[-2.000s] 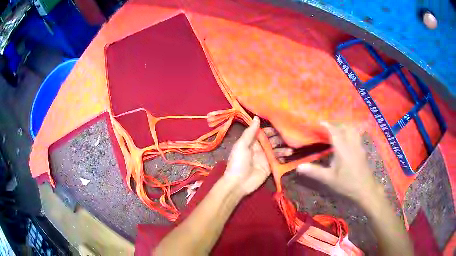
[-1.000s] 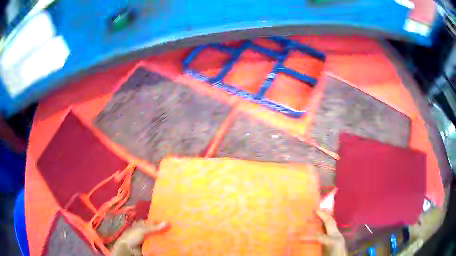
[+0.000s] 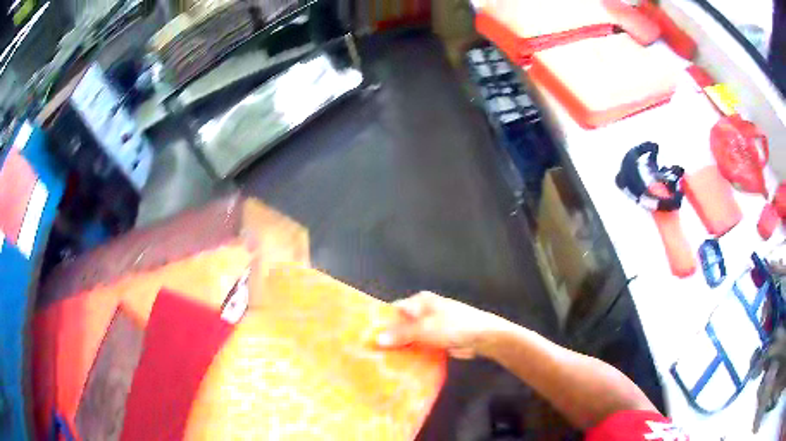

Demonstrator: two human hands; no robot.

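Note:
My right hand (image 3: 424, 326) pinches the right edge of a cut panel (image 3: 302, 353), mottled orange face up. The panel is held over the right end of the press bed, its right part past the bed's edge. A dark red panel (image 3: 172, 362) lies on the sheet material (image 3: 76, 344), just left of it. My left hand is not in view.
A white table (image 3: 595, 185) runs along the right, with stacked orange panels (image 3: 603, 73), a black strap-like item (image 3: 642, 177), small orange pieces (image 3: 711, 200) and a blue-framed die (image 3: 714, 353). Dark floor (image 3: 405, 164) lies between press and table. A control panel (image 3: 112, 125) stands upper left.
The view has swung right from the press to the white table. The orange-faced panel, earlier between both hands over the bed, is now at the bed's right end in my right hand. My left hand has left view.

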